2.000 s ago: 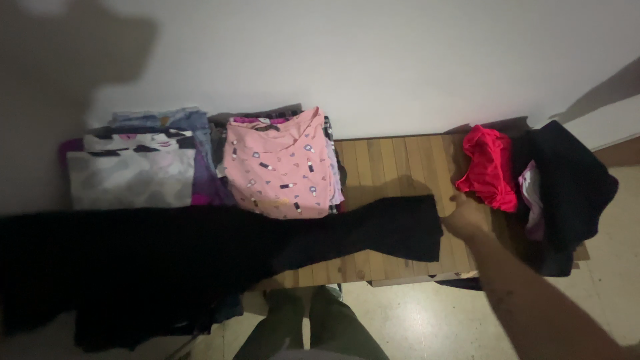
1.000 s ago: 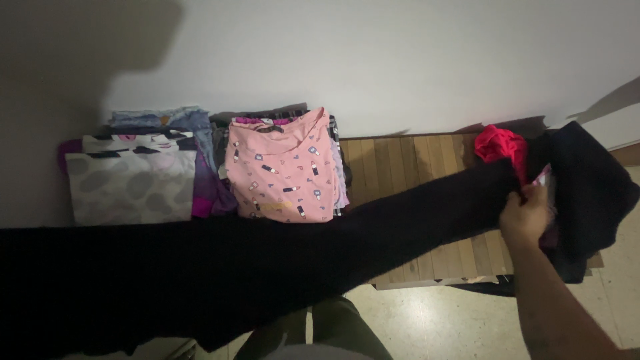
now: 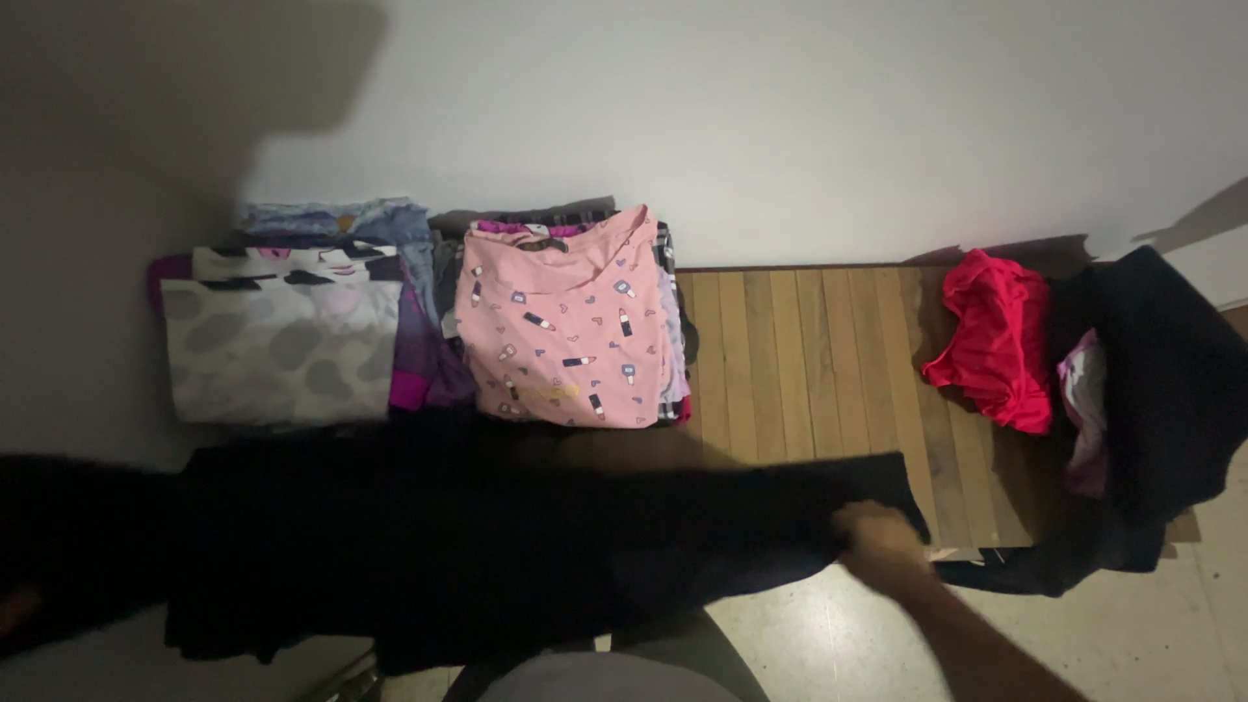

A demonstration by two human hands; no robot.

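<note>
A long black garment (image 3: 507,536) stretches across the lower part of the head view, in front of the folded clothes. My right hand (image 3: 882,546) grips its lower edge close to the right end. At the far left edge, a dim bit of my left hand (image 3: 15,609) shows by the dark cloth; its fingers are hidden. Behind the garment lies a pink folded shirt (image 3: 561,341) with a cosmetics print, on top of a stack. Left of it is a folded white and grey spotted garment (image 3: 283,341), with blue denim (image 3: 336,219) behind.
The slatted wooden bench (image 3: 790,361) stands against a pale wall (image 3: 741,127). On its right part lie a crumpled red garment (image 3: 994,341), a pinkish-grey cloth (image 3: 1084,409) and a heap of black cloth (image 3: 1170,390) that hangs over the edge. Tiled floor (image 3: 838,634) shows below.
My right hand has moved left, away from the black heap, holding the garment's end. The garment no longer reaches the red cloth, which now shows more fully.
</note>
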